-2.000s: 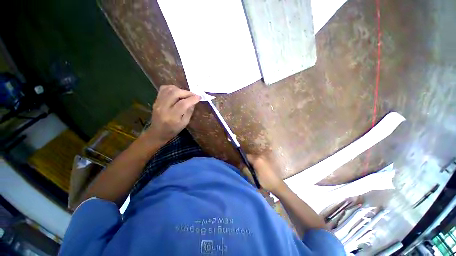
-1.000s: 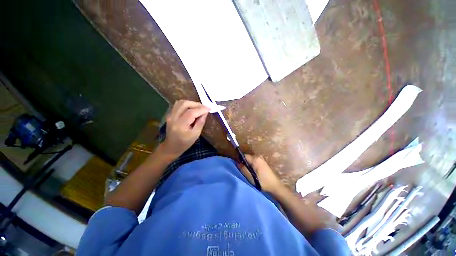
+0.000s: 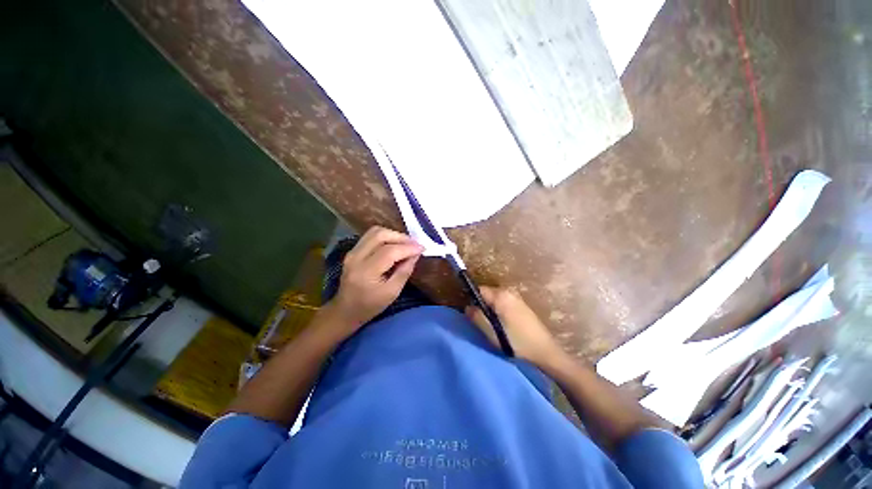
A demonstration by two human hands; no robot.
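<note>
The white fabric stack (image 3: 421, 124) lies at the table's edge in front of me. My left hand (image 3: 382, 268) pinches the end of a thin white offcut (image 3: 400, 199) at the stack's near left edge. My right hand (image 3: 512, 320) holds the shears (image 3: 483, 308) by their black handles, close to my body. The blades point up into the gap between the offcut and the stack. The fingers in the handle loops are partly hidden.
A greyish board (image 3: 547, 86) lies across the fabric. Long curved white pieces (image 3: 717, 277) and a bundle of narrow white strips (image 3: 770, 420) lie at right on the brown table (image 3: 660, 172). A yellow-brown carton (image 3: 206, 368) stands on the floor at left.
The slit along the stack's left edge is longer, and the offcut hangs further apart from it. My left hand, still pinching the strip, and the shears appear lower and further right in the view.
</note>
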